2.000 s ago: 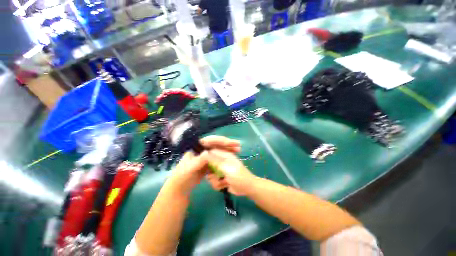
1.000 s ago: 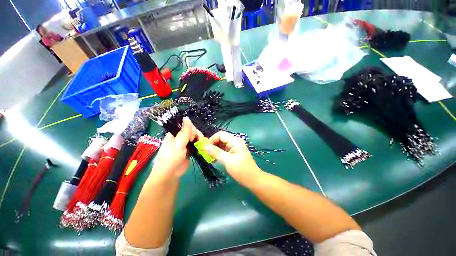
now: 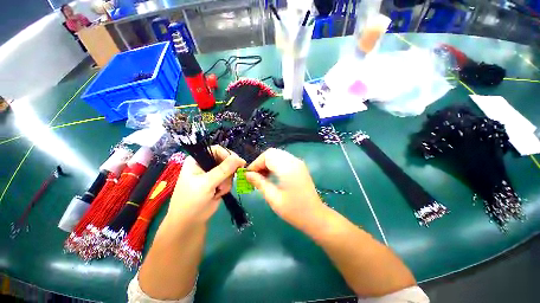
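My left hand (image 3: 204, 183) is closed around a bundle of black wires (image 3: 234, 208). Silvery tips fan out at the bundle's upper left end, and its other end hangs below the hand. My right hand (image 3: 290, 184) pinches a small yellow-green label (image 3: 244, 182) between thumb and fingers, just right of the bundle. The label's upper edge is close to my left fingertips; I cannot tell whether they touch it. Black connector housings with wires (image 3: 251, 131) lie in a heap behind my hands.
Red wire bundles (image 3: 111, 201) lie at left. A blue bin (image 3: 133, 80) and a red and black tool (image 3: 199, 83) stand at back left. A small blue tray (image 3: 334, 106) is at back centre. A tied black bundle (image 3: 399, 177) and a larger black wire pile (image 3: 465, 151) lie at right.
The view has turned and steadied. The label, first mostly covered by my hands, now shows upright between them. The wire bundle is still in my left hand.
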